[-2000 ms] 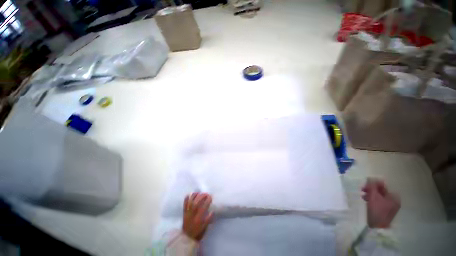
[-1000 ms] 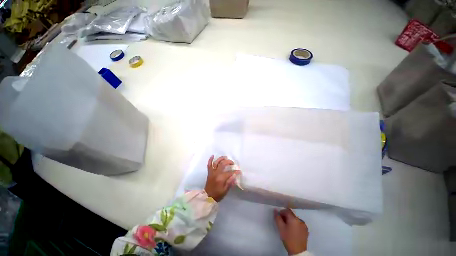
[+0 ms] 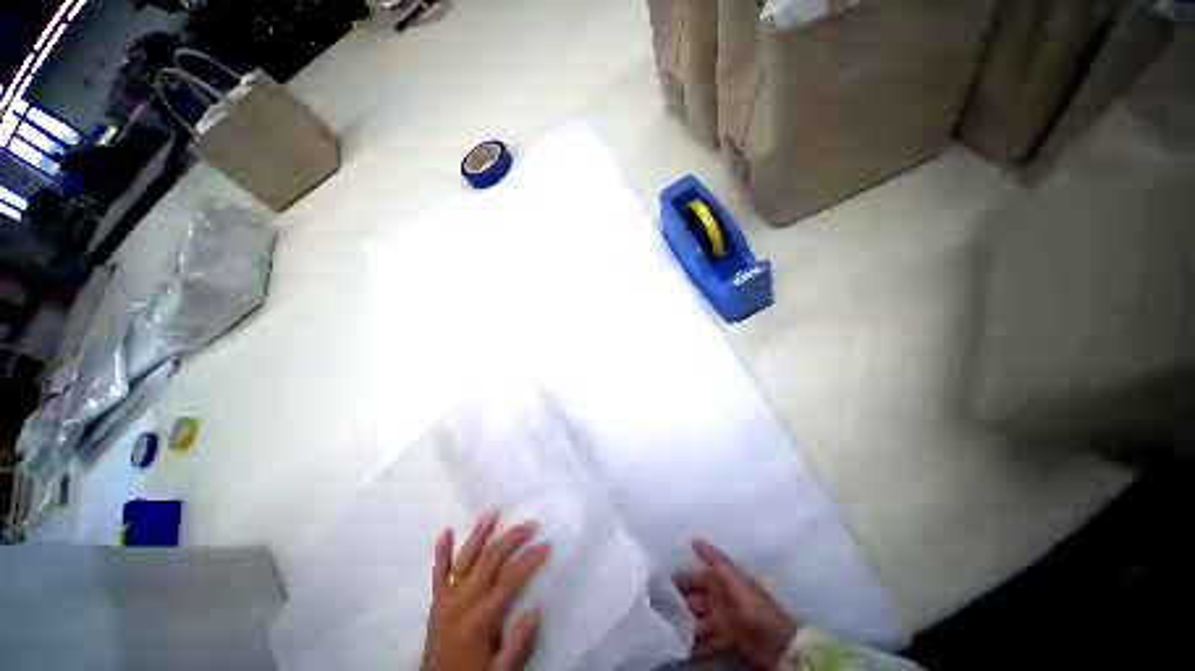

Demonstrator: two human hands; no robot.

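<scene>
White tissue paper (image 3: 459, 479) lies folded over something at the bottom centre, its shape mostly hidden and cut off by the lower edge. My left hand (image 3: 485, 596) presses flat on it with fingers spread. My right hand (image 3: 727, 610) is at the right edge of the folded tissue, fingers partly curled; whether they pinch it is unclear. More flat white sheets (image 3: 564, 288) lie beneath. A blue tape dispenser (image 3: 717, 249) with a yellow-cored roll stands beyond, right of the sheets.
Beige totes (image 3: 839, 112) stand at upper right, with a large blurred one (image 3: 1094, 288) nearer. Another tote (image 3: 269, 140) stands far left. A blue tape roll (image 3: 486, 164) lies beyond the sheets. Plastic-wrapped packs (image 3: 197, 288), a yellow roll (image 3: 184, 434) and a wrapped tote (image 3: 144, 610) are left.
The view has turned and shifted. The wrapped block now lies lower and nearer me, partly out of view. My left hand has spread flat on the tissue; my right hand is at its right edge.
</scene>
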